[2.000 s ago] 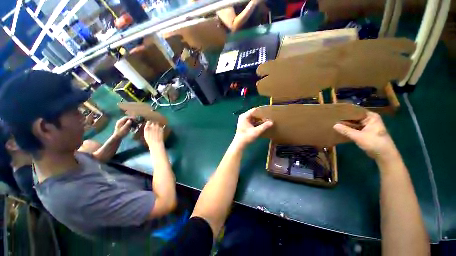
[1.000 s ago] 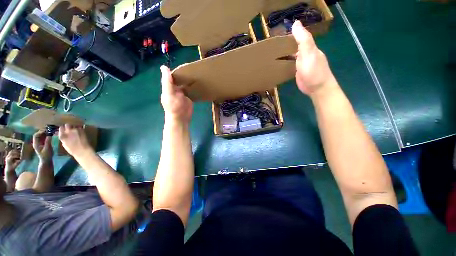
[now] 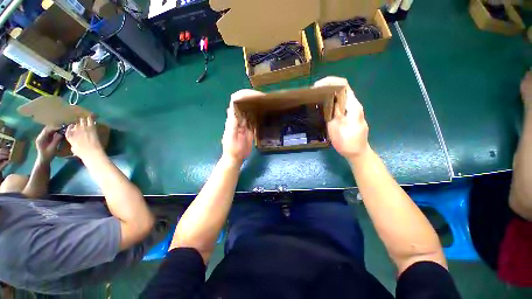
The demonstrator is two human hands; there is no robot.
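A brown mailer box (image 3: pixel 294 148) lies in front of me on the green bench. Its box lid (image 3: pixel 286 99) is tilted forward over the tray, part way down, with its side flaps bent inward. My left hand (image 3: pixel 238 131) holds the lid's left end. My right hand (image 3: pixel 347 125) holds its right end. Inside the tray, a power adapter (image 3: pixel 295 138) with a pale label shows at the front. Dark cables lie behind it in the lid's shadow.
Two open filled boxes (image 3: pixel 280 75) (image 3: pixel 356 51) stand behind mine. A black unit with red and white plugs (image 3: pixel 185 36) is at back left. A worker in grey (image 3: pixel 58 233) handles a box at left. Another person's arm (image 3: pixel 523 157) is at right, near a brown box (image 3: pixel 496 17).
The lid has come down from upright over the tray, and its side flaps have folded inward. Both hands have moved lower and closer together. The view has turned down and right.
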